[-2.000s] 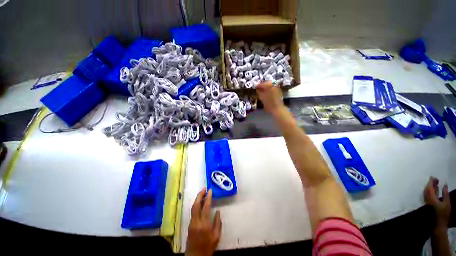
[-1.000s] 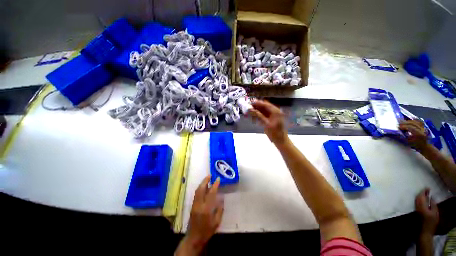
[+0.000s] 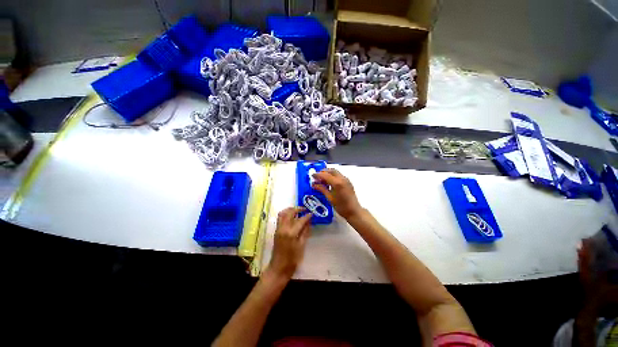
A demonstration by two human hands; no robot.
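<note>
A blue insert tray (image 3: 303, 188) lies in front of me with a coiled white cable (image 3: 315, 206) in its near end. My right hand (image 3: 335, 190) holds a small white charger piece (image 3: 312, 174) at the tray's far end. My left hand (image 3: 291, 237) has its fingertips at the tray's near left edge beside the cable; whether it grips the tray is hard to tell. A stack of nested blue trays (image 3: 223, 209) stands to the left. A filled tray (image 3: 472, 209) with a white piece and cable lies to the right.
A large pile of coiled cables (image 3: 261, 101) lies behind the tray, with blue tray stacks (image 3: 135, 89) behind it. An open carton (image 3: 381, 115) holds white pieces. Printed boxes (image 3: 535, 156) and a clear bag (image 3: 461, 149) lie right. Another person's hand (image 3: 587, 259) is at the right edge.
My right hand has moved from the carton, past the cable pile, down to the tray with the white piece. My left hand has come closer to the cable. The view has shifted.
</note>
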